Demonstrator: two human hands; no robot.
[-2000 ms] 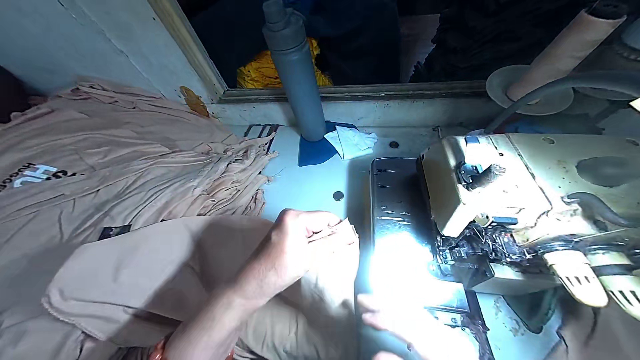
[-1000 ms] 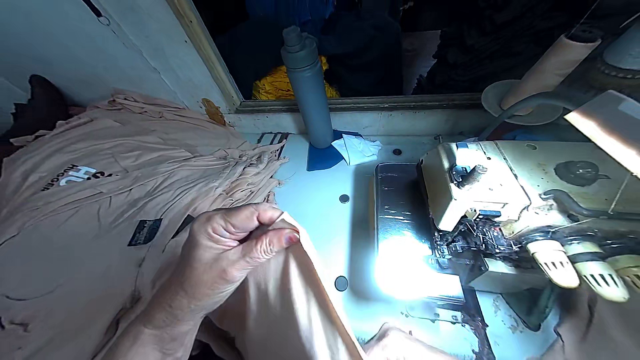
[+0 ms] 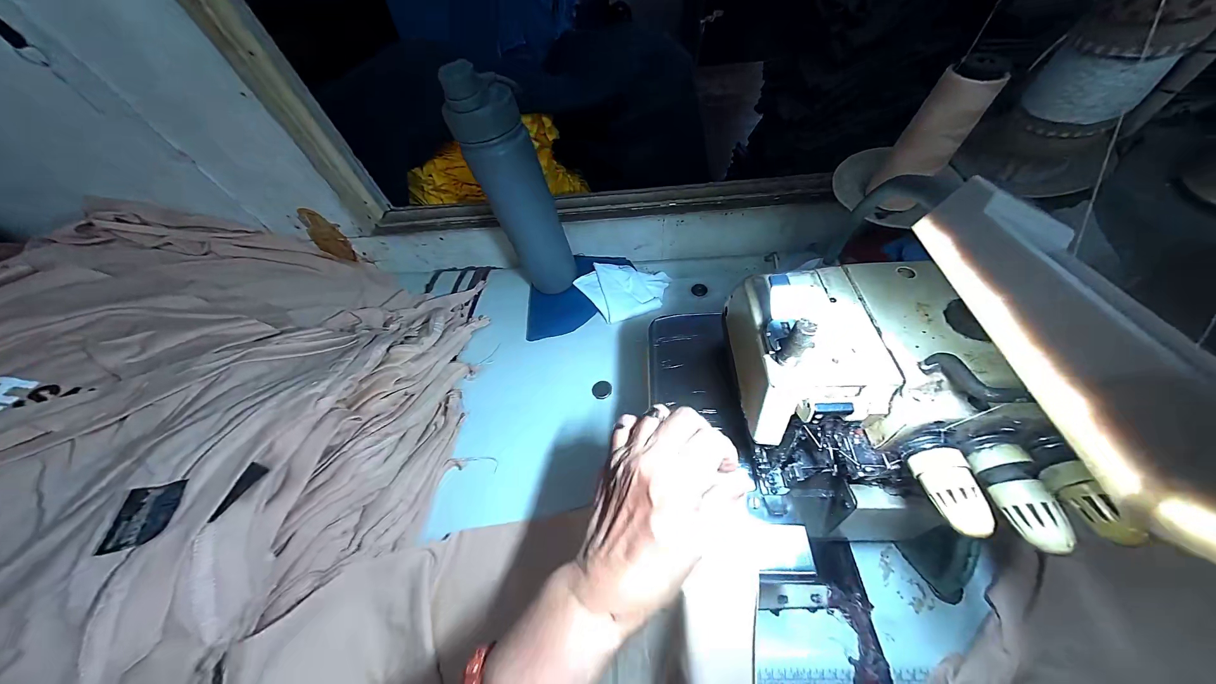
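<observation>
My left hand (image 3: 655, 494), a red band at its wrist, is at the left side of the overlock sewing machine's (image 3: 817, 342) needle area. Its fingers are bent down over the edge of a beige fabric piece (image 3: 722, 608), which runs from under the hand toward the bottom edge. Glare washes out the fingertips and the cloth beside the presser foot. My right hand cannot be made out. More beige fabric (image 3: 513, 579) lies under my left forearm.
A heap of beige garments (image 3: 237, 380) covers the left side. A grey bottle (image 3: 513, 190) stands on blue cloth at the back, beside white crumpled cloth (image 3: 622, 290). A bright lamp (image 3: 1054, 351) slants over the machine's right. A thread cone (image 3: 940, 133) stands behind.
My left hand has moved right and away from me, from beside the garment heap to the machine's needle area. My right hand, partly visible at the bottom earlier, no longer shows.
</observation>
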